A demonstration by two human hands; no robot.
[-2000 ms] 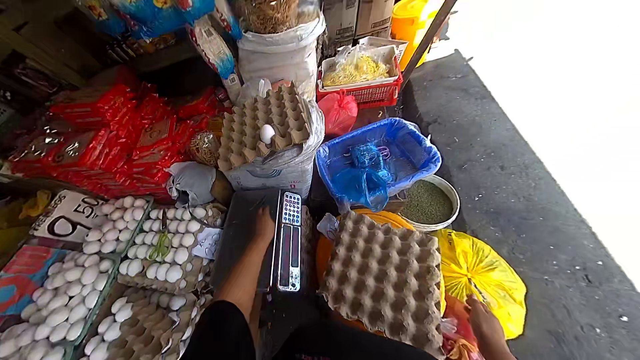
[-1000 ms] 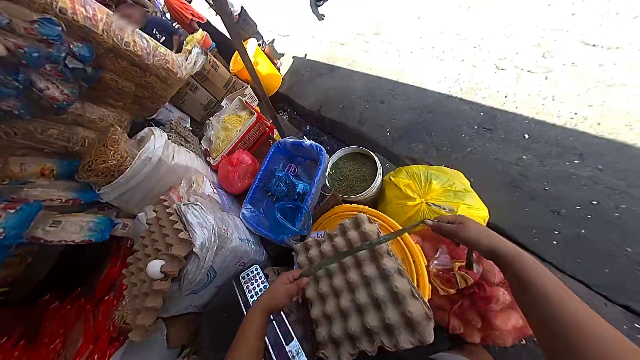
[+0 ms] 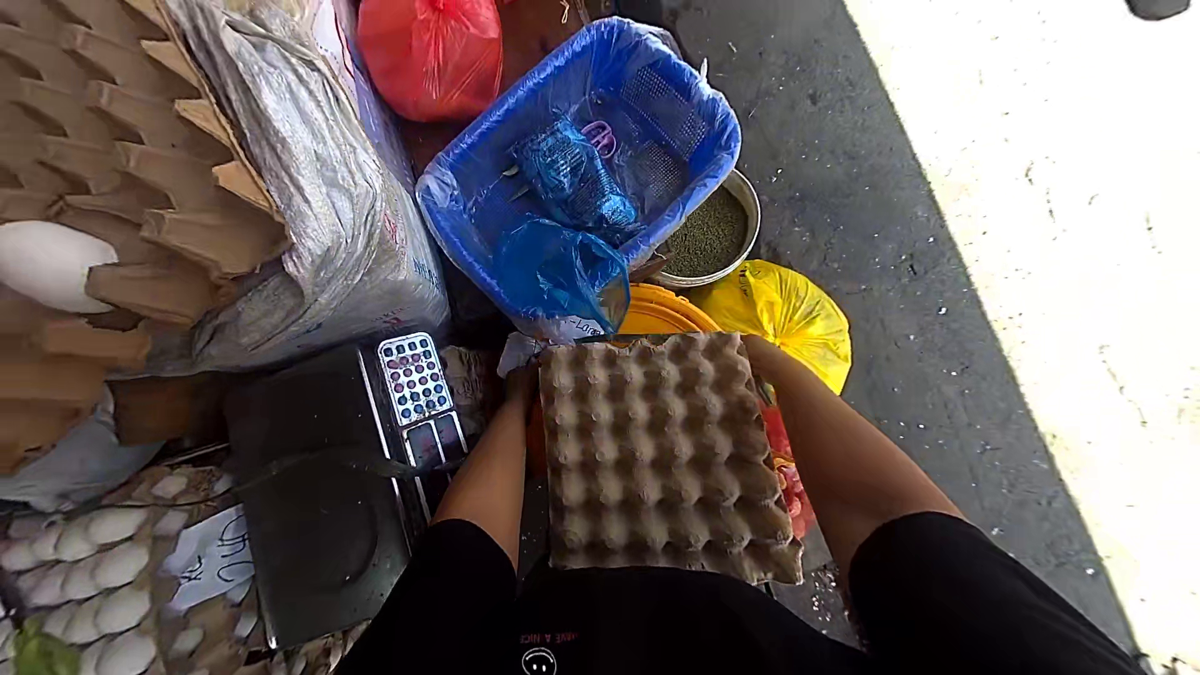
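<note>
A grey-brown pulp egg tray (image 3: 661, 455), its cups showing, lies close before my body. My left hand (image 3: 521, 382) is at its far left corner, dark and partly covered. At the far right corner is my right hand (image 3: 761, 356), mostly hidden behind the tray. The fingers of both hands are out of sight, so their grip cannot be told. A thin dark strip (image 3: 586, 338) shows along the tray's far edge. Under and beyond the tray is an orange-yellow round tub (image 3: 664, 311).
Left are a weighing scale (image 3: 319, 478), white eggs (image 3: 122, 567) in trays and another pulp tray (image 3: 159, 150) holding an egg. Beyond stand a plastic-lined blue basket (image 3: 450, 202) and a bucket of green grains (image 3: 708, 234). A yellow bag (image 3: 792, 314) lies right.
One second ago both hands held a long strip stretched across the top of the tray; now they are at its far corners with fingers hidden. The view has turned and moved closer.
</note>
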